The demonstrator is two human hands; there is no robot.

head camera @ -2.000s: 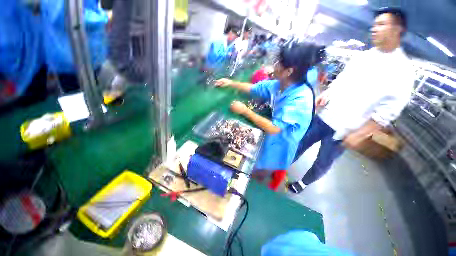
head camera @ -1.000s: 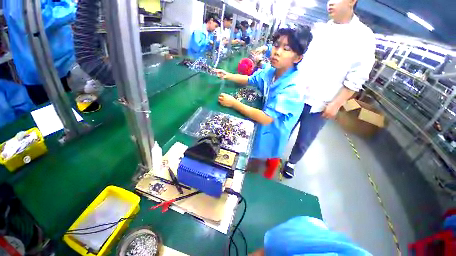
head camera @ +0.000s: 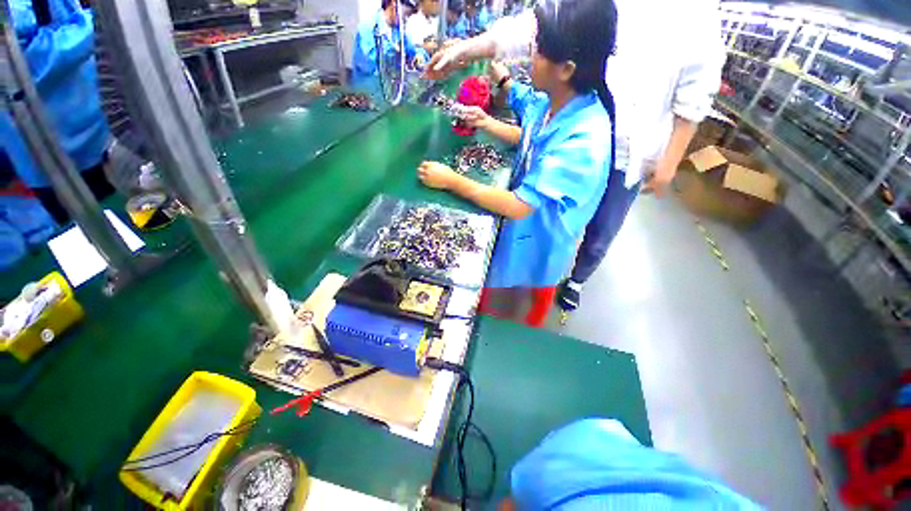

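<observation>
Neither of my hands shows; a blue sleeve is at the bottom edge, and the hand beyond it is out of view. A blue ribbed soldering station sits on a tan board on the green bench. A black holder with a tan sponge pad is beside it. A red-handled tool lies at the board's left edge. A round container full of silver bits is at the bottom. A yellow bin with pale contents stands left of it, with thin black cords across it.
A clear bag or tray of small parts lies behind the station. A worker in blue sits beyond it, and a person in white stands behind. A metal post rises at left. A cardboard box and red crate are on the floor.
The view has swung and steadied, so the bench things sit further left. The person in white now reaches an arm over the bench behind the worker, whose head has turned away.
</observation>
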